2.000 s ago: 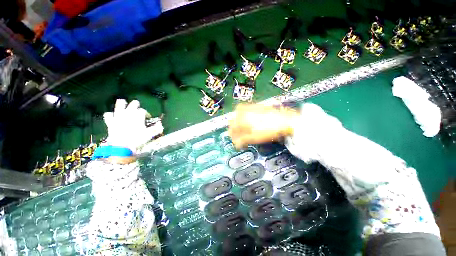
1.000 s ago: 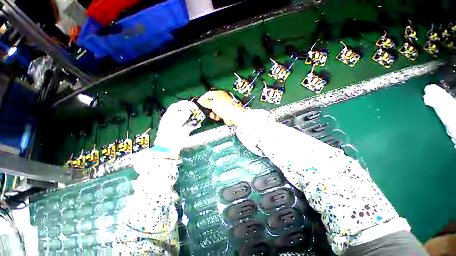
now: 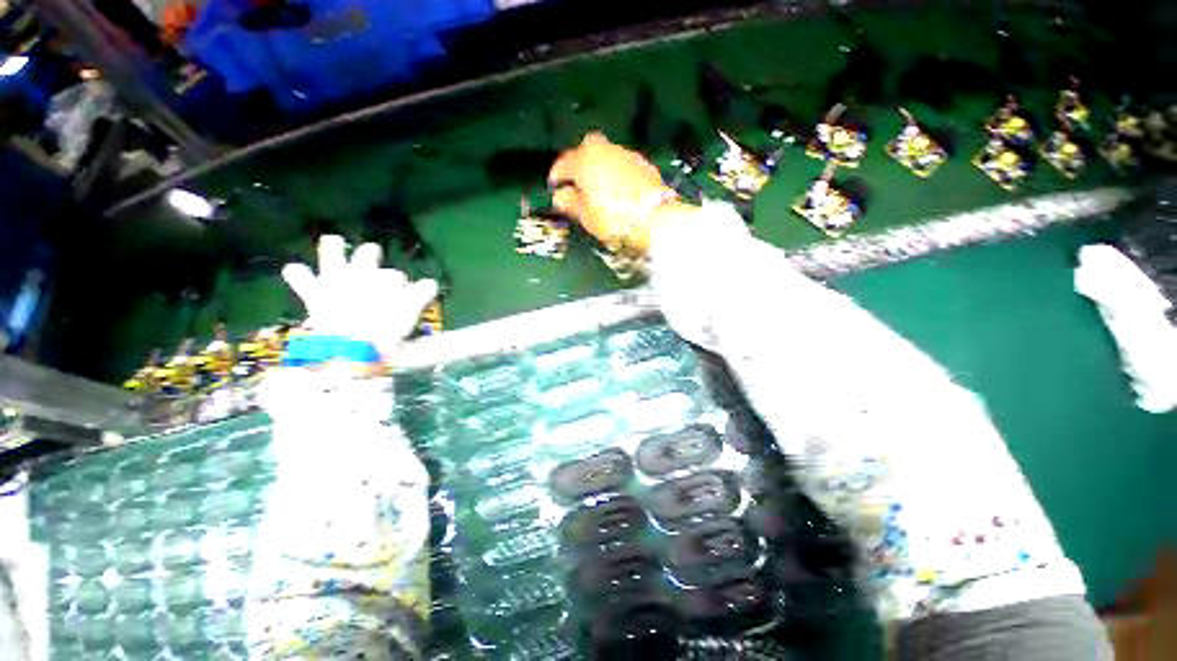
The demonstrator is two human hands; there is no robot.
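Observation:
My left hand (image 3: 354, 292), in a white glove with a blue wrist band, is over the belt's near edge with its fingers spread; it shows no held thing. My right hand (image 3: 612, 189) is over the belt with its fingers curled down; whether it holds something is hidden. A circuit board (image 3: 541, 235) stands on the belt just left of my right hand. Another board (image 3: 622, 264) is partly hidden under that hand. The clear blister tray (image 3: 542, 440) below has dark oval housings (image 3: 591, 477) in its right pockets and empty pockets at the left.
Several boards stand on the green belt (image 3: 478, 287) at right, such as one board (image 3: 827, 207), and a row is at left. A pale rail (image 3: 955, 233) divides belt and bench. A second tray (image 3: 142, 542) is at left, a white cloth (image 3: 1128, 327) at right, a blue bin (image 3: 329, 45) beyond.
My hands were together at a board; now they are apart. My left hand has moved left and opened. My right hand has moved up and right, and a board stands beside it.

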